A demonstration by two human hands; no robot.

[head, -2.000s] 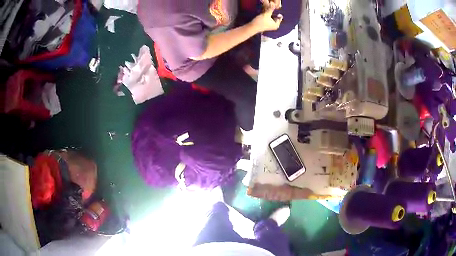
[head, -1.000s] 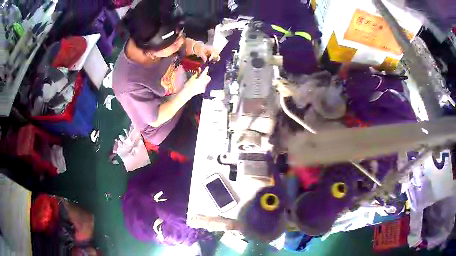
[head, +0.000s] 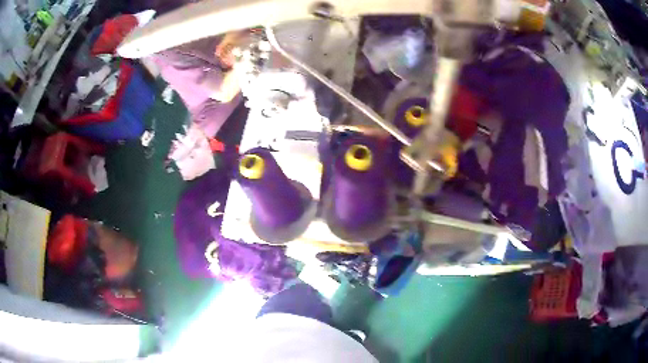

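Neither of my hands is in view. Nearest in front of me are purple thread cones with yellow tops: one at left (head: 277, 202), one in the middle (head: 359, 202), and a smaller-looking one behind (head: 415, 116). They stand upright at the near end of a white machine table (head: 273, 131), partly hiding it. Metal stand rods cross above them, and a blurred pale bar (head: 284, 21) runs across the top. The machine is mostly hidden behind the cones and bar.
A person in a light purple shirt (head: 195, 81) is at the upper left, partly hidden by the bar. Purple cloth (head: 192, 220) lies left of the table, more (head: 515, 106) at right. A blue-and-red bin (head: 131, 113) and red basket (head: 554, 294) stand on the green floor.
The view has swung round and nearer the cones, which now show left of centre. The pale bar has moved to the top. The phone on the table no longer shows.
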